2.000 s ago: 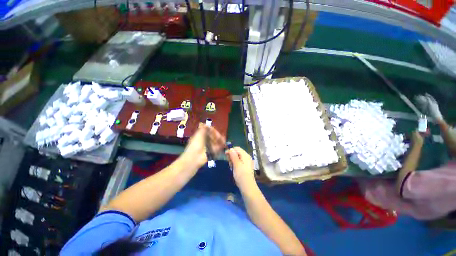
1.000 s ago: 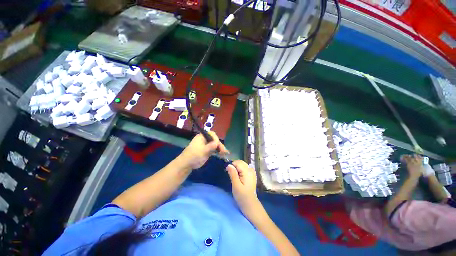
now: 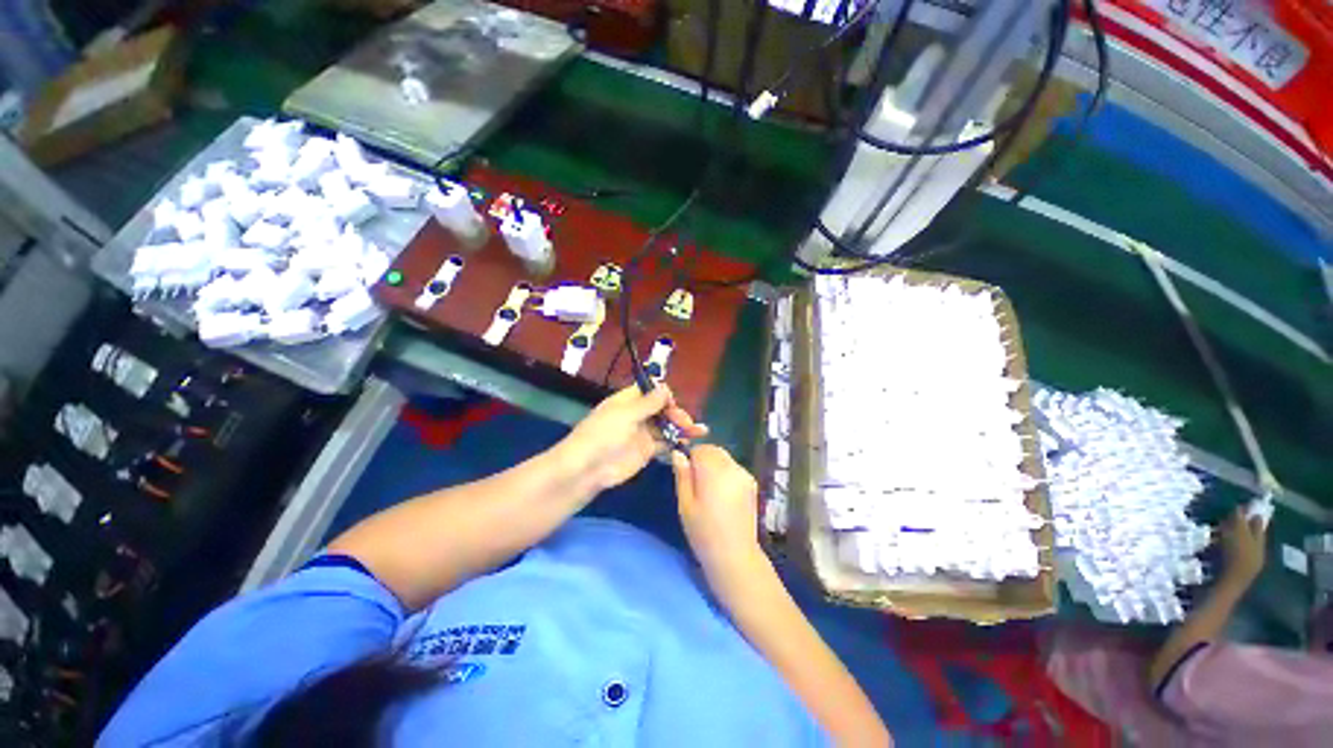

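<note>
My left hand (image 3: 626, 434) is closed around the end of a thin black test lead (image 3: 635, 344) in front of the test fixture. My right hand (image 3: 712, 490) meets it, its fingers on the small dark plug (image 3: 671, 436) at the lead's end. The dark red test fixture (image 3: 504, 358) lies just beyond my hands. Two white adapters stand upright at its upper left with black leads at their tops; one of them is this adapter (image 3: 526, 238). Another adapter (image 3: 572, 304) lies on its side across the fixture's middle.
A clear tray (image 3: 366, 358) of jumbled adapters is left; a grey plate (image 3: 483, 91) lies behind. A carton (image 3: 1031, 482) of white rows is right, with a loose adapter pile (image 3: 1123, 500) beyond. Another person's hand (image 3: 1244, 544) is far right. Black cables hang near a pale post (image 3: 914, 168).
The view has shifted, so the fixture and carton sit further right in it. My hands have come together at the lead's end. The other person's hand has moved.
</note>
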